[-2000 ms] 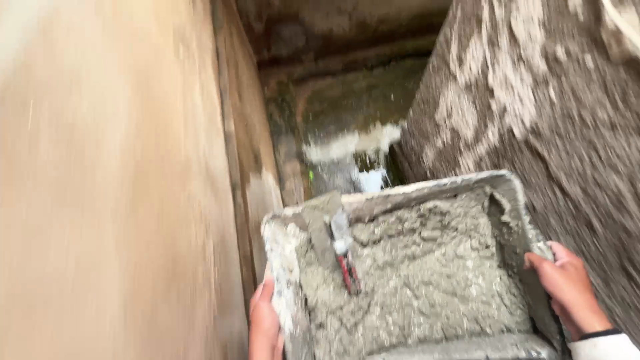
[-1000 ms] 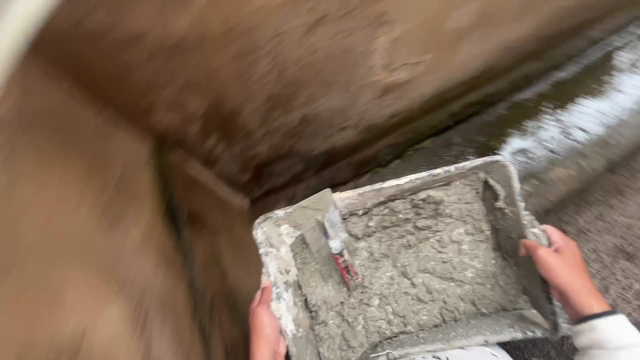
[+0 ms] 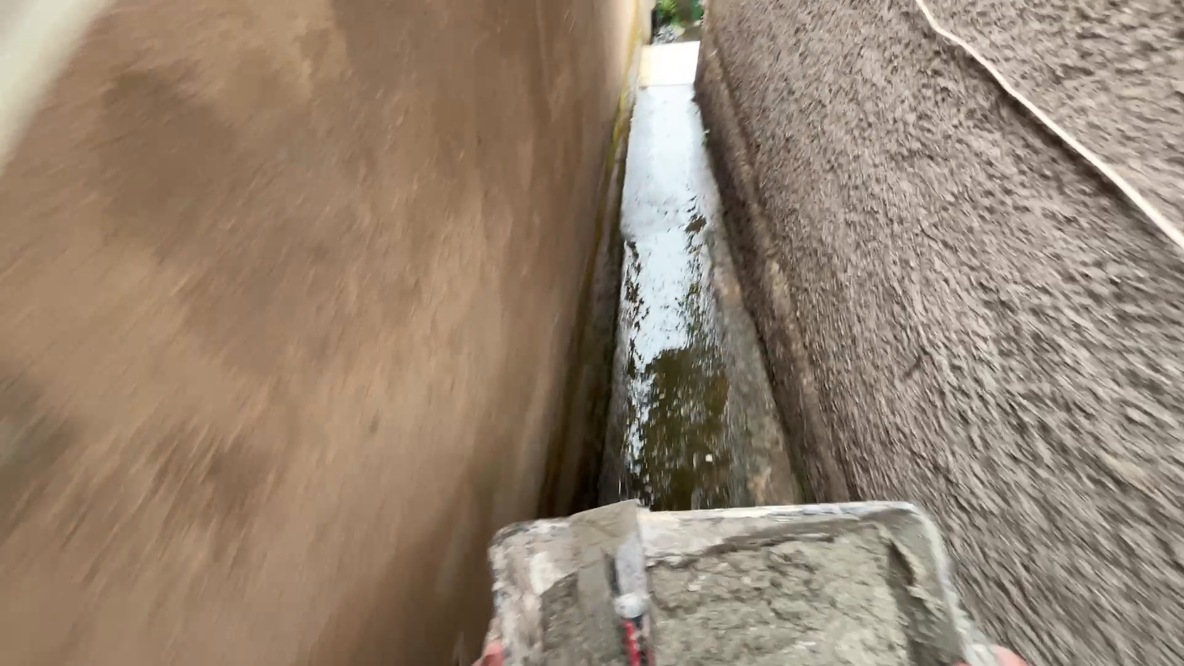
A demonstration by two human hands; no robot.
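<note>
A mortar-caked tub (image 3: 777, 513) spans the bottom of the head view, its near part cut off by the frame. Wet grey mortar (image 3: 777, 601) fills it. On its left side lies a trowel (image 3: 631, 606) with a red and grey handle, its blade smeared with mortar and reaching the far rim. Only a sliver of my left hand (image 3: 490, 655) shows at the tub's left side, and a bit of my right hand (image 3: 1004, 656) at its right side. Both hands are at the tub's edges, holding it up.
A narrow passage with a wet, puddled floor (image 3: 680, 388) runs ahead. A smooth brown wall (image 3: 370, 277) stands close on the left, a rough plastered wall (image 3: 925, 324) on the right with a pale cable (image 3: 1045, 116) across it. A pale slab (image 3: 670, 65) lies at the far end.
The view has swung from a wall corner to face along the passage. The tub now sits lower in view, with less of both hands showing. The trowel still lies in the mortar.
</note>
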